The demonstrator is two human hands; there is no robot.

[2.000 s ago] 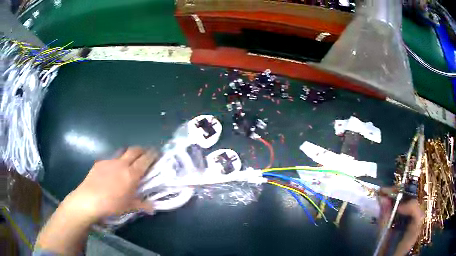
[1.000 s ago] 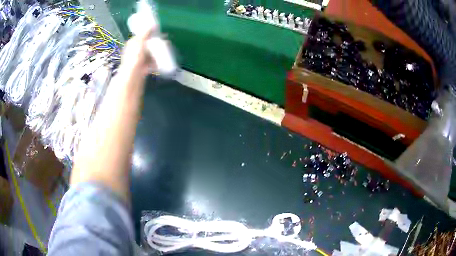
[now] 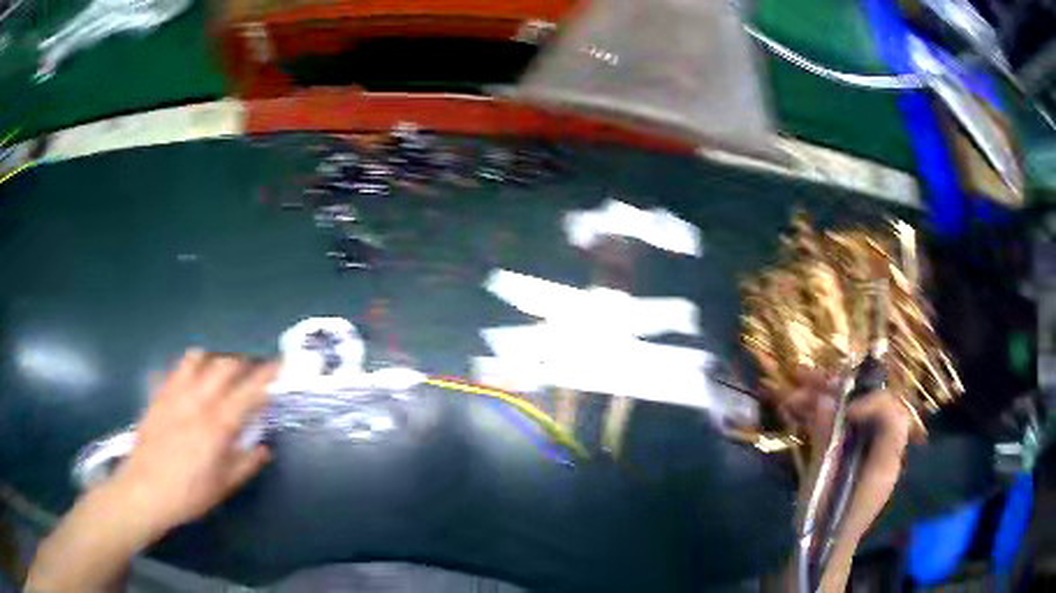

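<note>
A white power cord (image 3: 400, 379) in clear plastic lies at the lower left, with its round plug (image 3: 323, 348) on top. Its yellow and blue leads (image 3: 521, 411) reach right towards two brass strip ends (image 3: 616, 425) below the white tape (image 3: 602, 361). My left hand (image 3: 197, 434) rests on the bagged cord with fingers spread; its grip is blurred. My right hand (image 3: 851, 423) is closed around the soldering iron (image 3: 836, 446), in front of the brass strip pile.
Brass strips (image 3: 811, 301) are piled at the right. Small black switches (image 3: 359, 168) lie loose at the back, before a red-orange box (image 3: 382, 112). A grey translucent hood (image 3: 660, 75) hangs at the back. A white item (image 3: 99, 26) lies on the green line.
The view has swung right and down. My left hand has come back from the far left, without the white item it held, onto the cord. My right hand with the iron is in view again.
</note>
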